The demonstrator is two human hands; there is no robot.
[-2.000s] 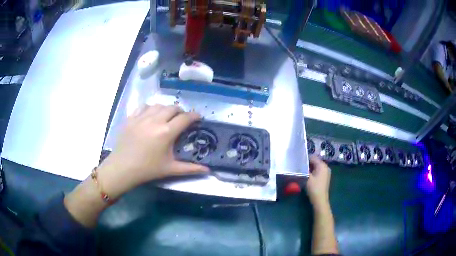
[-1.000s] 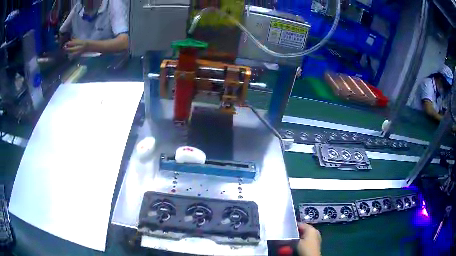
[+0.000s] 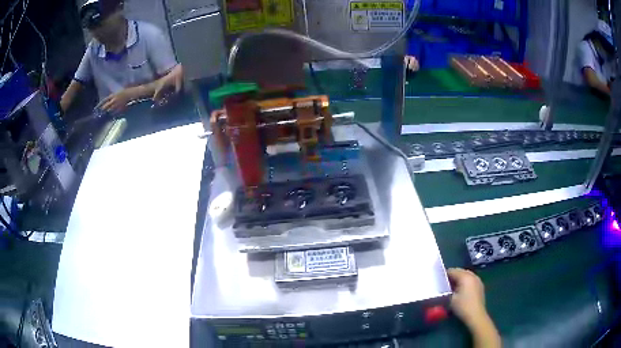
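A black three-fan unit lies on the fixture under the head assembly of the silver-topped machine. The red syringe barrel with its green top stands over the unit's left end. The moving table label shows in front of the loaded fixture. My right hand is at the machine's front right corner, beside the red button; its fingertips are hidden behind the machine's edge. My left hand is out of view.
A white sheet lies left of the machine. Waiting shrouds lie in a row at right. A silver-grey three-ring piece lies behind them. A person sits at back left, another at far right. A white rounded piece sits on the machine.
The fixture with the fan unit has moved back under the head, uncovering the label. My left hand has left the unit and the picture. My right hand remains by the corner. The view has shifted.
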